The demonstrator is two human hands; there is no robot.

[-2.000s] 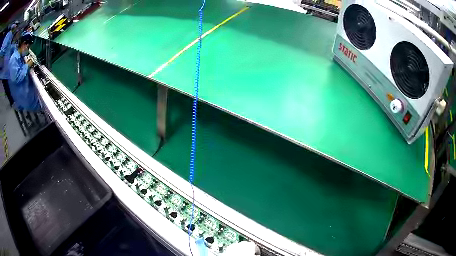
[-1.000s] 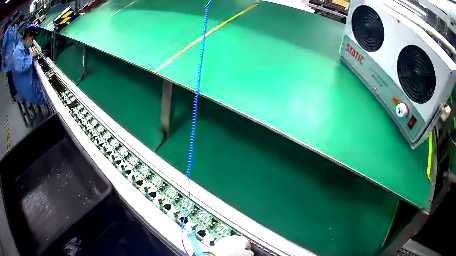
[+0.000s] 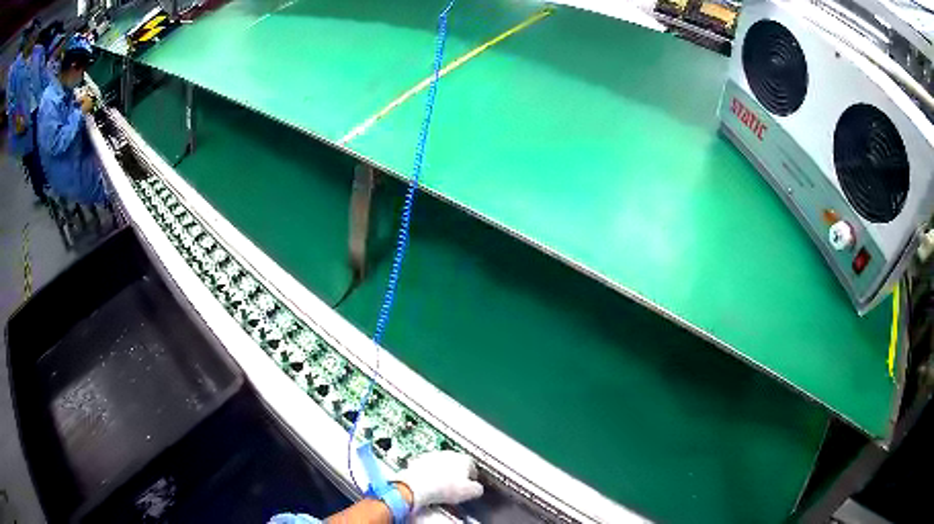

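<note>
A long row of green circuit boards with pale and black parts point(image 3: 256, 312) lies on the conveyor. My left hand point(image 3: 442, 479), in a white glove with a light blue wrist strap point(image 3: 381, 486), is at the near end of the row, low in the picture. Its fingers are small and blurred, so I cannot tell whether they hold a board. A second bit of white shows just below it, cut off by the bottom edge; it may be my right hand, but I cannot tell. A blue coiled cord point(image 3: 410, 205) hangs down toward the strap.
Long pale conveyor rails point(image 3: 220, 333) run from upper left to lower right. A big black tote point(image 3: 128, 379) stands left of them. A green bench point(image 3: 574, 154) lies beyond, with a two-fan STATIC blower point(image 3: 819, 154) at right. People in blue coats point(image 3: 70, 133) are at far left.
My left hand has moved up and left in the picture, and its wrist and forearm now show. The view has shifted, so the bench and blower sit slightly further right and lower.
</note>
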